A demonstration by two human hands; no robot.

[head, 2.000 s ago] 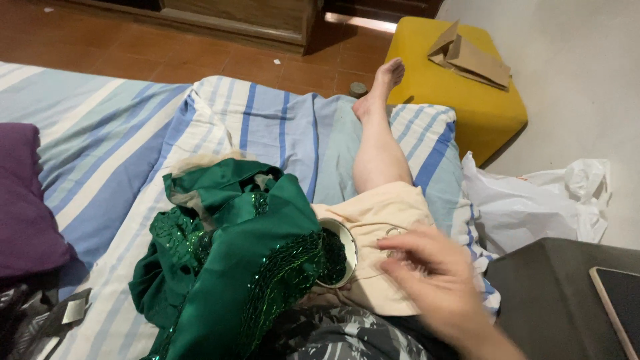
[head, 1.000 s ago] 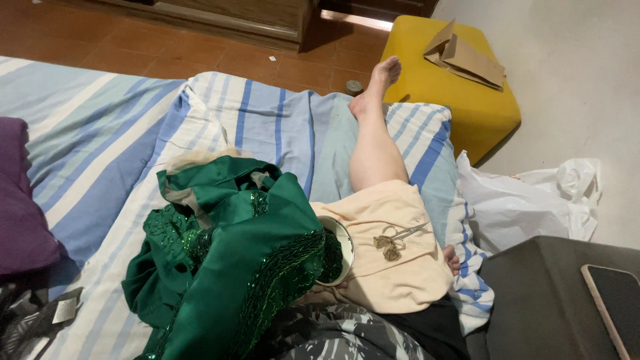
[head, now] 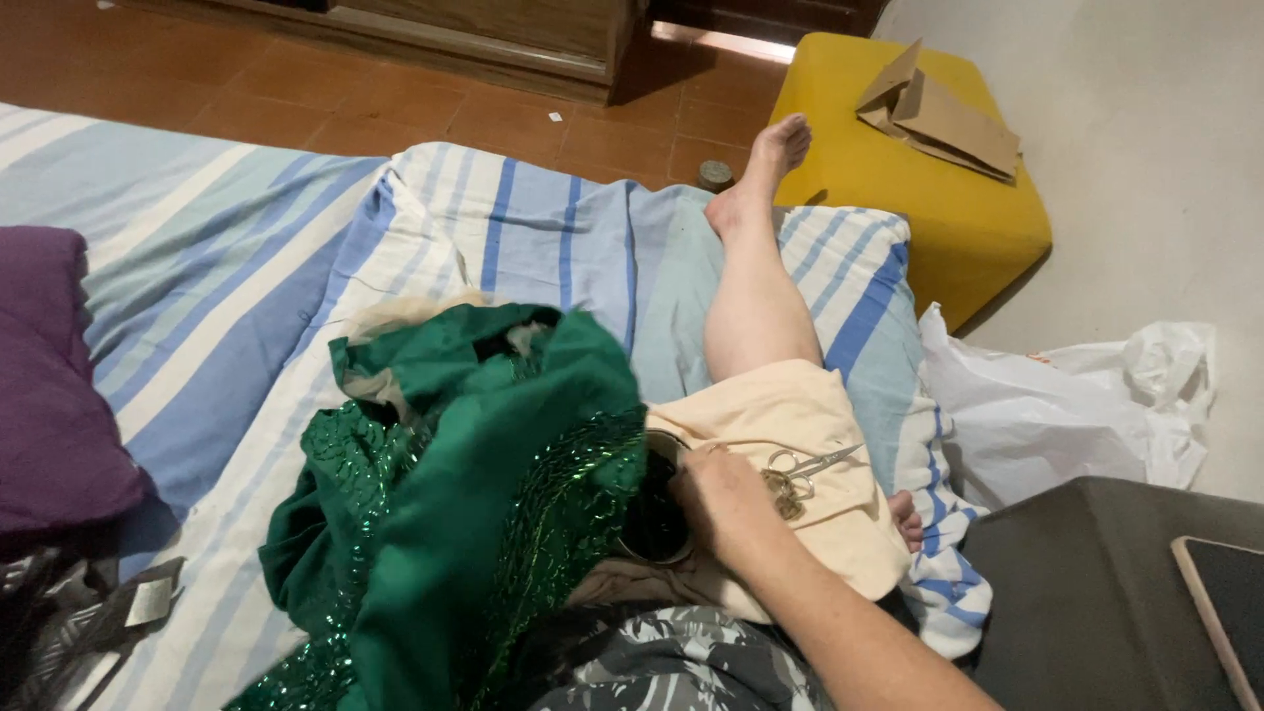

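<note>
My right hand (head: 726, 494) is at the right rim of a round container or hoop (head: 667, 553) in my lap, its fingers bent toward the dark inside; whether they hold anything is hidden. Green fabric with sequins or beads (head: 474, 474) lies bunched over my lap and the bed, against the left side of the round piece. Just right of my hand, small metal scissors (head: 815, 464) rest on a cream cloth (head: 790, 405) over my leg, beside a small brownish clump (head: 783, 494). My left hand cannot be seen.
A striped sheet (head: 592, 227) covers the bed. Purple fabric (head: 49, 385) lies left. Right are a yellow pouf (head: 948, 207) bearing folded brown paper (head: 938, 114), a white plastic bag (head: 1066, 415), and a phone (head: 1224, 602) on a dark grey surface (head: 1066, 583).
My right hand, blurred over the cream cloth two seconds ago and out of view one second ago, is now at the rim of the round piece.
</note>
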